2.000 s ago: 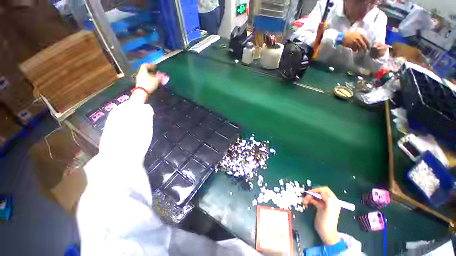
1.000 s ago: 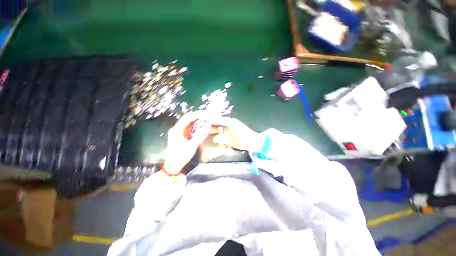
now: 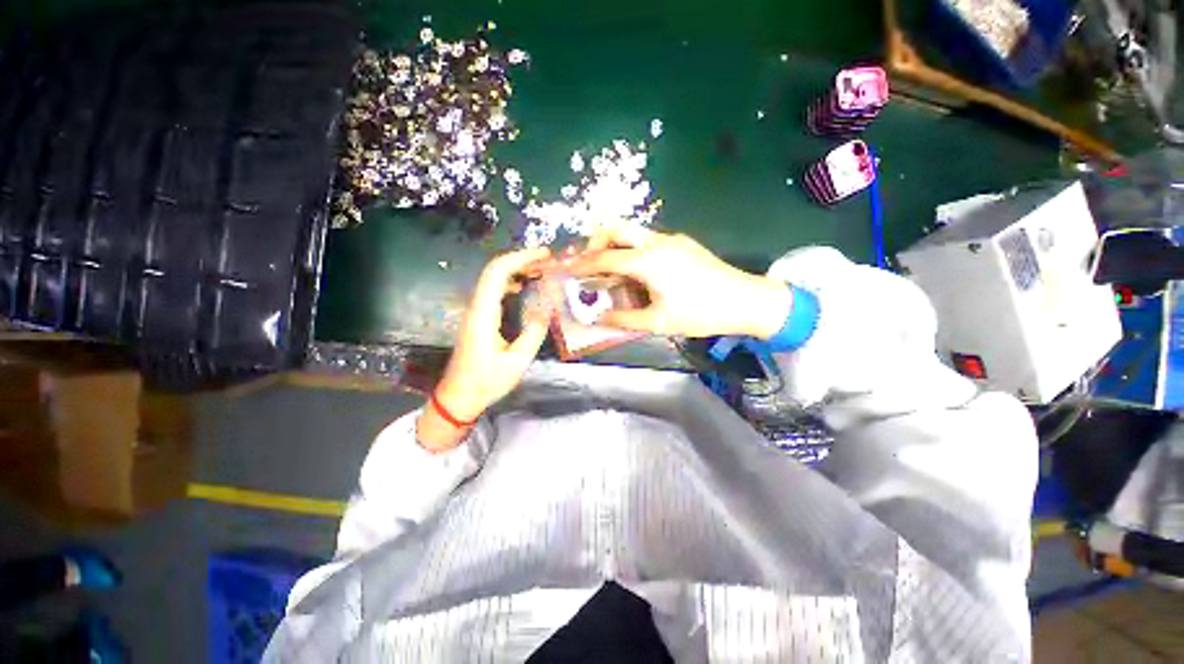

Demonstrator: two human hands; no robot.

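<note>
A small pinkish housing with a pale centre and a dark spot (image 3: 588, 300) is between my hands, over the orange-red bordered fixture (image 3: 600, 344) at the bench's front edge. My left hand (image 3: 496, 335) grips its left side with thumb and fingers. My right hand (image 3: 688, 288), with a blue wrist band, grips its right side. My fingers hide much of the housing and fixture. No tweezers can be made out. A white parts pile (image 3: 604, 195) lies just beyond my hands, and a larger speckled pile (image 3: 429, 123) lies left of it.
Black blister trays (image 3: 162, 182) fill the left. Two pink-and-black housing stacks (image 3: 847, 169) stand right, beside a thin blue line (image 3: 878, 214). A white box unit (image 3: 1019, 285) is at right. A blue bin of whitish pieces (image 3: 1006, 33) is at upper right.
My left hand has come from the trays' far side to the fixture, meeting my right hand there. The tweezer-like tool no longer shows. The view has turned down and to the right.
</note>
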